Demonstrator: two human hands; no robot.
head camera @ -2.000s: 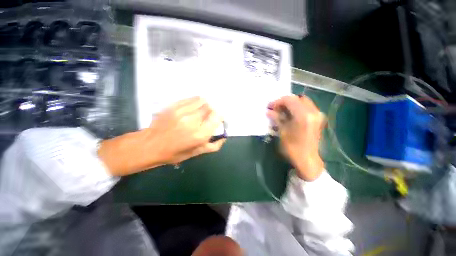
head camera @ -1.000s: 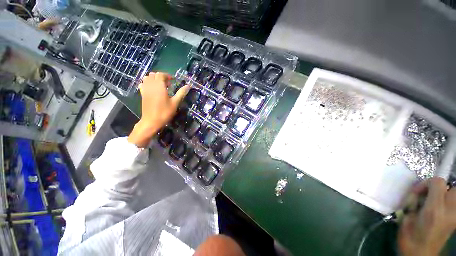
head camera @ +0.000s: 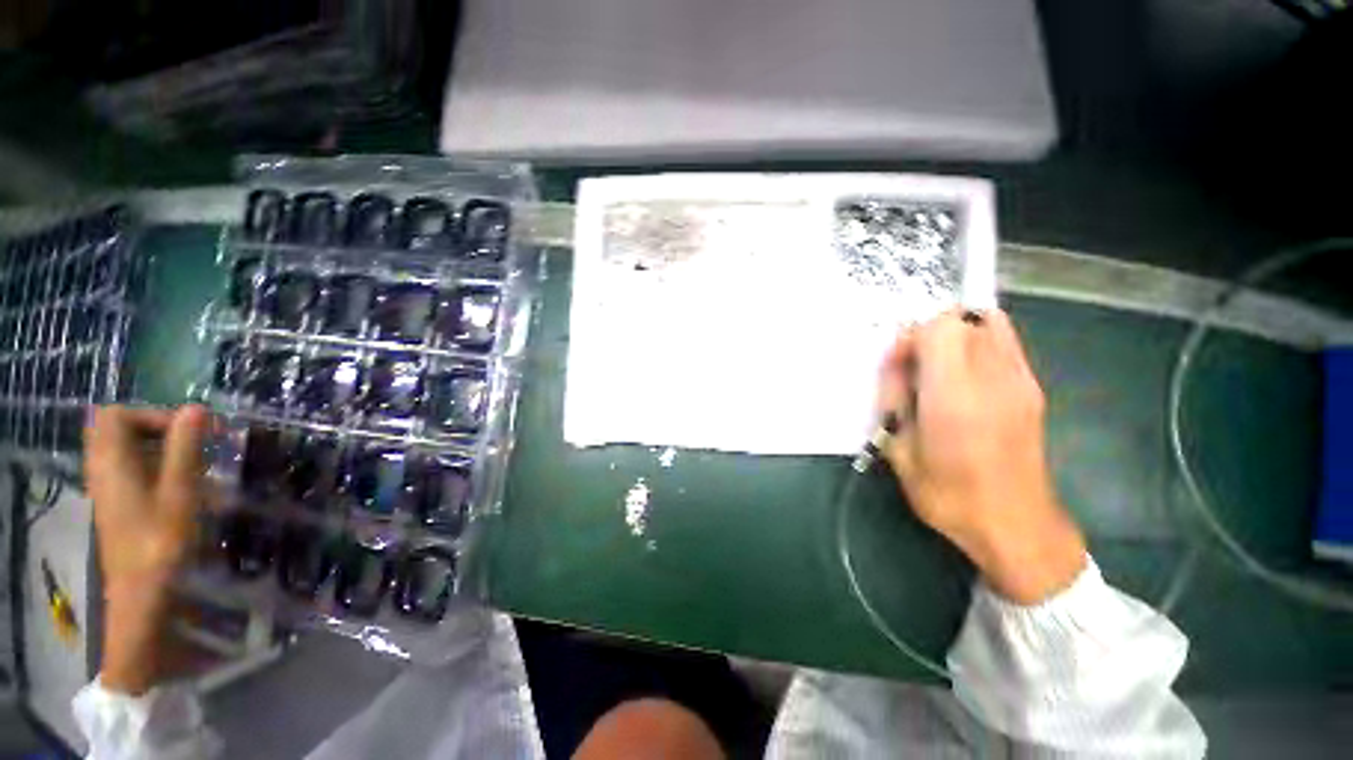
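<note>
A clear blister tray (head camera: 512,319) with rows of black rounded housings (head camera: 426,579) lies left of the white parts tray (head camera: 586,342). My left hand (head camera: 144,520) is blurred at the blister tray's left edge, thumb and a finger raised; whether it holds a housing is unclear. My right hand (head camera: 972,431) is closed around a slim vacuum pen (head camera: 890,426), mostly hidden by my fingers, over the parts tray's front right corner. Silvery small parts (head camera: 901,242) are heaped in the right compartment; finer specks (head camera: 653,238) lie in the left one.
Loose small parts (head camera: 637,508) lie on the green mat before the parts tray. A thin clear hose (head camera: 849,549) loops on the right; a blue box (head camera: 1335,446) is cut off at the right edge. A grey-white slab (head camera: 749,89) stands behind. A second blister tray (head camera: 60,327) is far left.
The view has swung back right, bringing the parts tray to the middle. My left hand now shows at the blister tray's left edge. My right hand still holds the pen at the parts tray.
</note>
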